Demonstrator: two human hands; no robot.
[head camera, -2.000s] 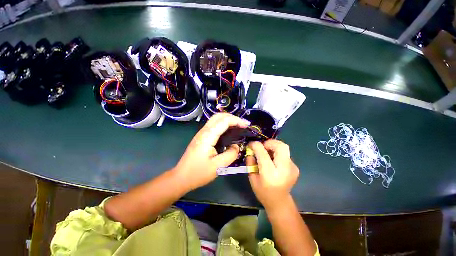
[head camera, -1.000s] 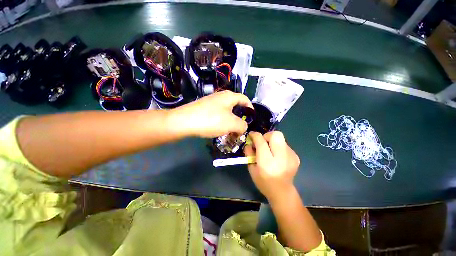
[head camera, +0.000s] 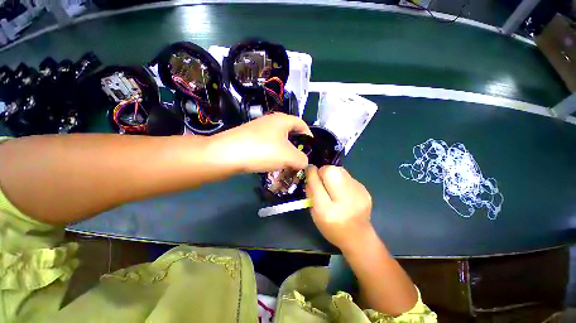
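Note:
The camera unit in front of me has a black camera head (head camera: 282, 183) with its board showing, beside a black round housing (head camera: 325, 146) with a white bracket (head camera: 348, 120). My left hand (head camera: 268, 144) reaches over it from the left, thumb and index finger at the joint between head and housing. My right hand (head camera: 339, 200) is closed at the right edge of the head, fingertips close to the left ones. A pale slim tool (head camera: 285, 207) sticks out leftward from my right hand. What lies between the fingertips is too small to tell.
Three open camera units (head camera: 252, 69) with boards and coloured wires stand behind and left. Black camera heads (head camera: 47, 94) are piled at far left. A tangle of thin white cable (head camera: 463, 176) lies at right. A pale strip (head camera: 442, 98) runs along the green bench (head camera: 404, 233).
My left hand has moved from the head's left side to over the top, its forearm now crossing from the left. The head's board has become visible. The pale tool has tilted slightly.

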